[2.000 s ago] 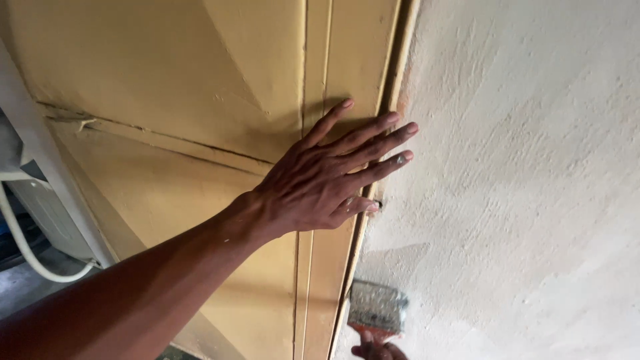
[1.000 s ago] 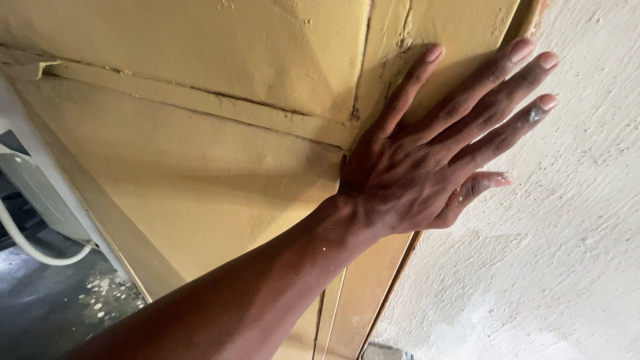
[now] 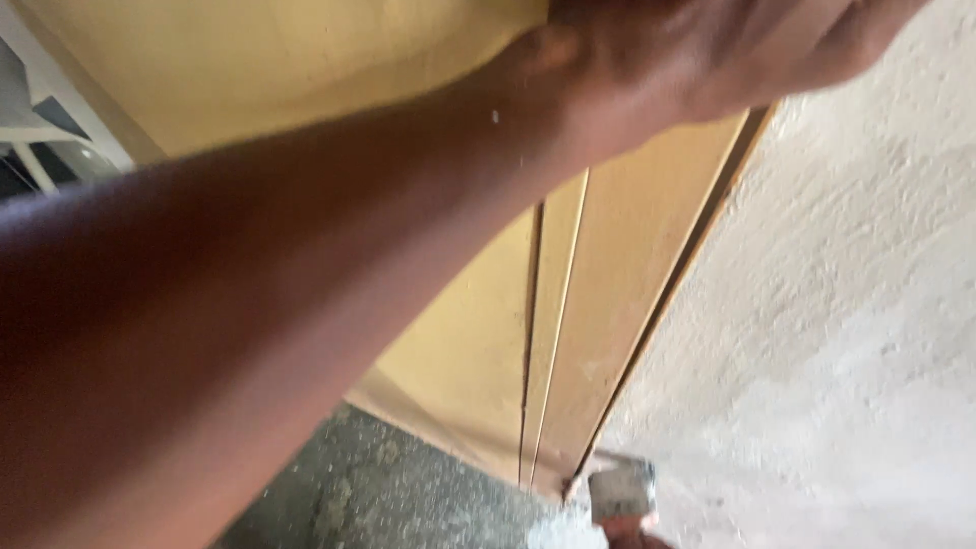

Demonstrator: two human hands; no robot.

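Observation:
My left hand (image 3: 732,53) lies across the top of the yellow-painted wooden door frame (image 3: 648,236), reaching over the edge of the rough white plaster wall (image 3: 854,305). Its fingertips are cut off by the top edge, and nothing shows in it. Down at the lower edge, my right hand (image 3: 639,540) grips a flat paintbrush (image 3: 624,488) by its handle; only a small part of the hand shows. The wide head of the brush is at the wall, close beside the foot of the frame. Motion blurs the view.
My left forearm covers much of the yellow door panel (image 3: 465,343). Below the door is a dark, speckled floor (image 3: 396,488), with a whitish patch (image 3: 568,530) near the brush. A pale-edged object with a light tube (image 3: 34,168) stands at the far left.
The view has shifted down toward the floor, and my left hand now sits at the top edge. The brush, hardly visible one second ago, shows again near the foot of the frame.

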